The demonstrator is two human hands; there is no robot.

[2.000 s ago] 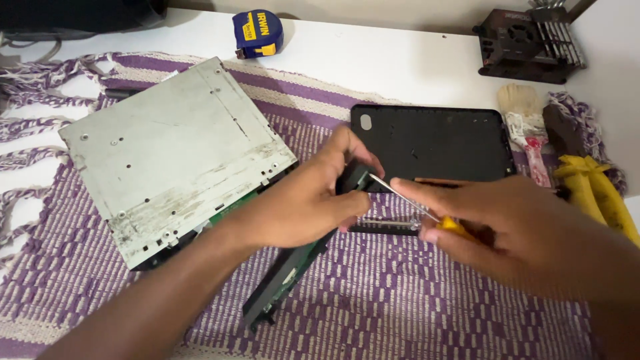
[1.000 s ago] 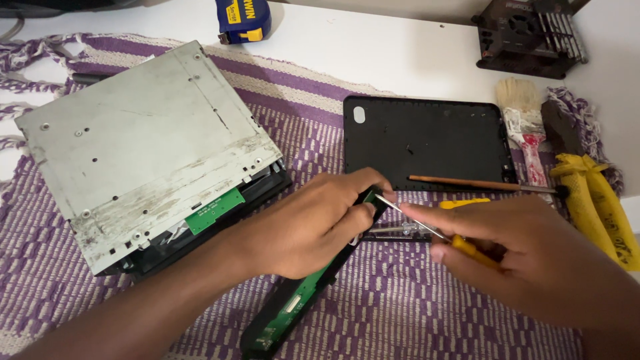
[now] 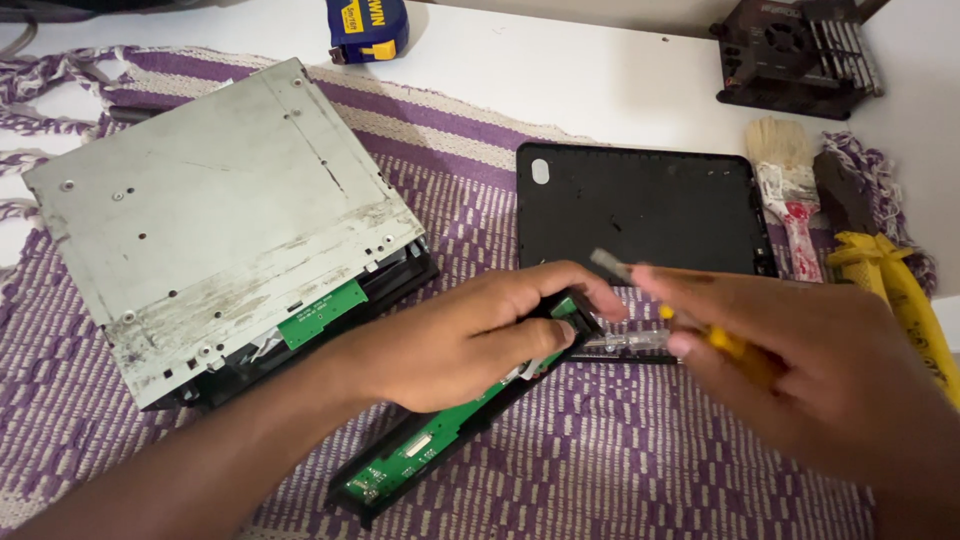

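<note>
My left hand grips the upper end of a long black plastic panel with a green circuit board inside it. The panel slants down to the left over the woven cloth. My right hand, blurred, holds a screwdriver with a yellow handle; its blurred metal end points up and left, apart from the panel. Behind both hands lies a black plastic back cover, with a clear-handled screwdriver at its near edge. Left of them rests a metal-cased electronic unit with a green board at its front edge.
A blue and yellow tape measure is at the back. A black device with a fan grille stands at the back right. A paintbrush and a yellow bag lie on the right. The purple and white woven cloth lies beneath.
The screwdriver tip was at the panel's upper end and is now away from it. The panel has turned in my left hand, showing more of its green board than two seconds ago.
</note>
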